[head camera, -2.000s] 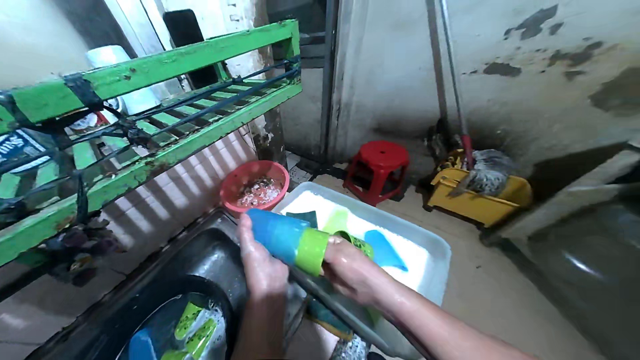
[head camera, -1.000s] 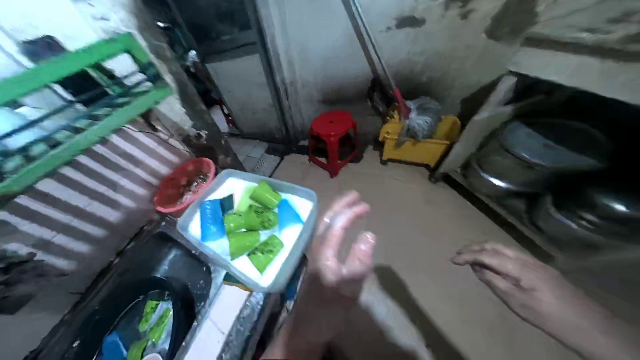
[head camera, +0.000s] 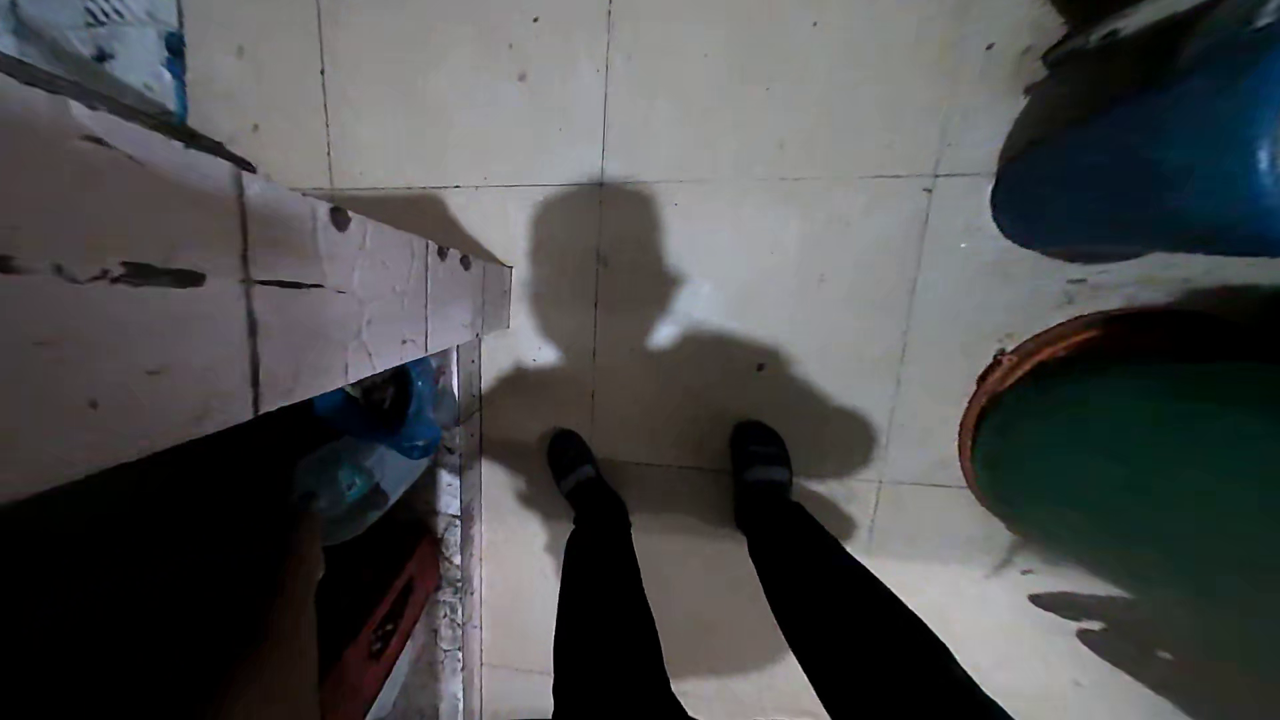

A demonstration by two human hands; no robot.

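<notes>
Neither my left hand nor my right hand shows in the head view, so what they hold or touch is hidden. The view falls on the tiled floor (head camera: 780,90), where my two feet stand in dark footwear, the left shoe (head camera: 572,460) and the right shoe (head camera: 760,455). My legs are in dark trousers, and a shadow of a head and shoulders lies on the tiles ahead of the feet.
A tiled counter edge (head camera: 330,290) runs along the left, with plastic bags (head camera: 360,480) and a red plastic crate (head camera: 385,630) beneath it. At the right stand a blue barrel (head camera: 1150,170) and a round tub with a reddish-brown rim (head camera: 985,400) and a green interior.
The view has swung down to the floor. Both hands have left it; one second ago they were apart and empty. Two seconds ago they held a blue and a green cup.
</notes>
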